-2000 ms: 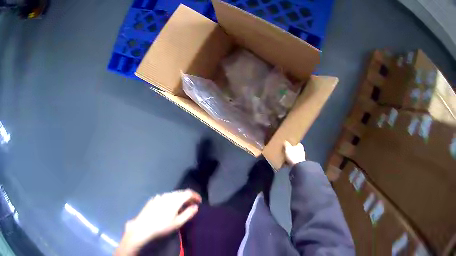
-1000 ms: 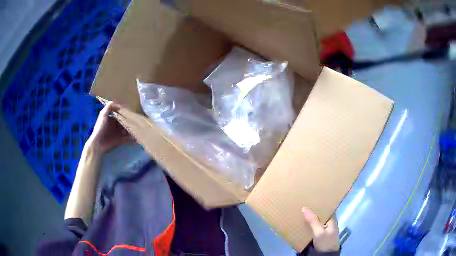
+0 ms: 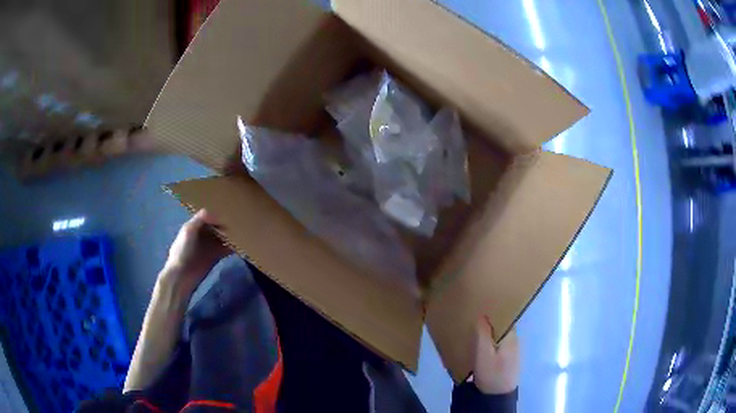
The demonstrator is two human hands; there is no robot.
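An open brown cardboard carton point(image 3: 516, 234) is held up in front of me, its flaps spread outward. Crumpled clear plastic bags point(image 3: 403, 153) lie inside it. My left hand point(image 3: 194, 242) grips the edge of the near left flap, its fingers partly hidden behind the cardboard. My right hand point(image 3: 494, 359) grips the lower edge of the right flap, with the thumb on top. The carton's underside is hidden.
A blue plastic pallet point(image 3: 64, 323) lies on the grey floor at the lower left. Blurred brown cartons point(image 3: 81, 73) are at the upper left. A yellow floor line point(image 3: 636, 202) curves down the right side. A blue stool-like object point(image 3: 666, 79) and dark equipment stand beyond it.
The left hand has taken hold of the carton and it has been lifted off the pallet. The view has since turned, leaving the pallet at lower left and the yellow line more central.
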